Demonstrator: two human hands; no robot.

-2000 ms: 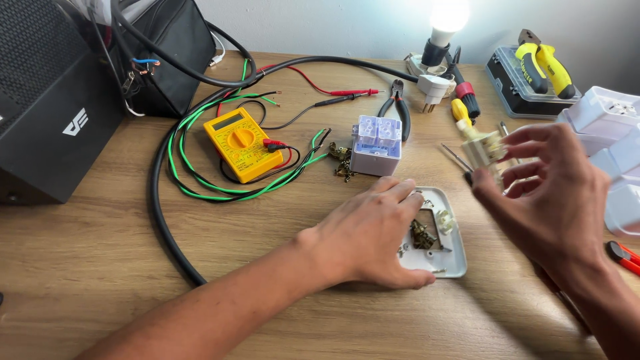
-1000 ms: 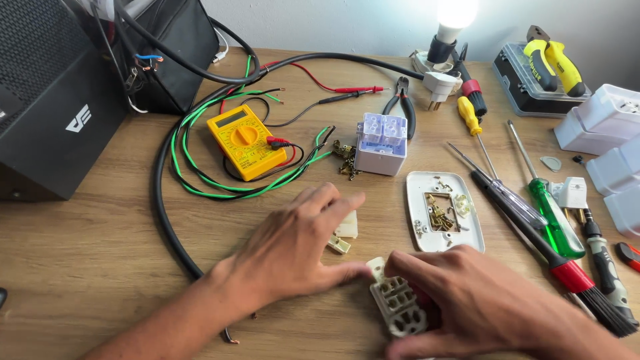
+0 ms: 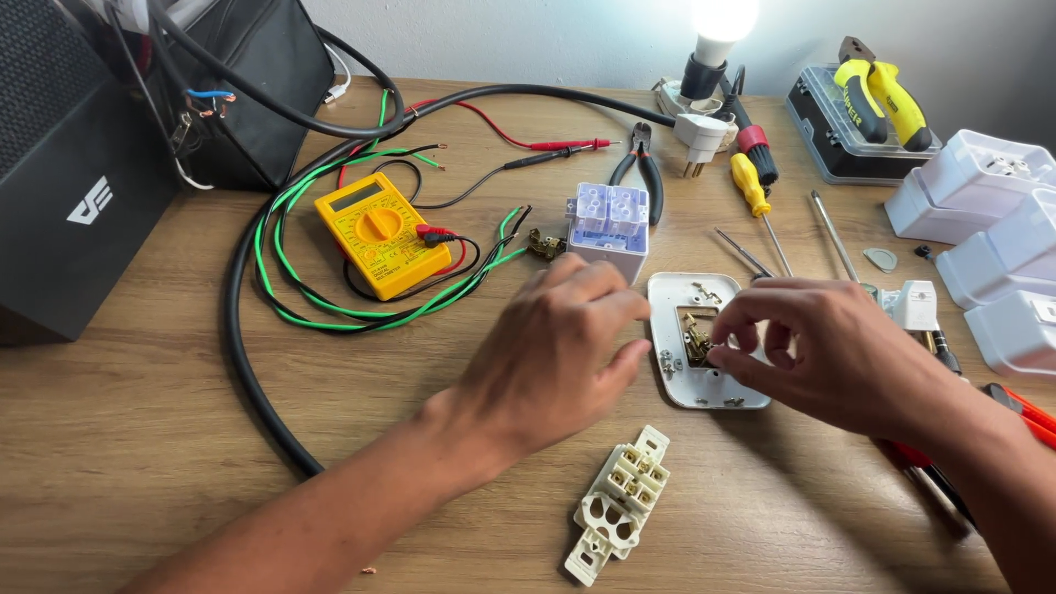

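Observation:
My right hand reaches over a white wall plate, its thumb and forefinger pinched at small brass parts in the plate's opening; whether they grip one cannot be told. Small screws lie on the plate's rim. My left hand is held over the wood surface just left of the plate, fingers bent, nothing visible in it. Behind it stands a white plastic box with pale socket modules on top and brass pieces beside it. A cream socket module with brass terminals lies near the front.
A yellow multimeter, coiled green and black wires and a thick black cable lie left. Diagonal cutters, a yellow-handled screwdriver and a lit bulb are behind. White boxes line the right.
The cream module held in my right hand a second ago now lies on the wood. My right hand has moved up to the wall plate, and my left hand has moved up and right.

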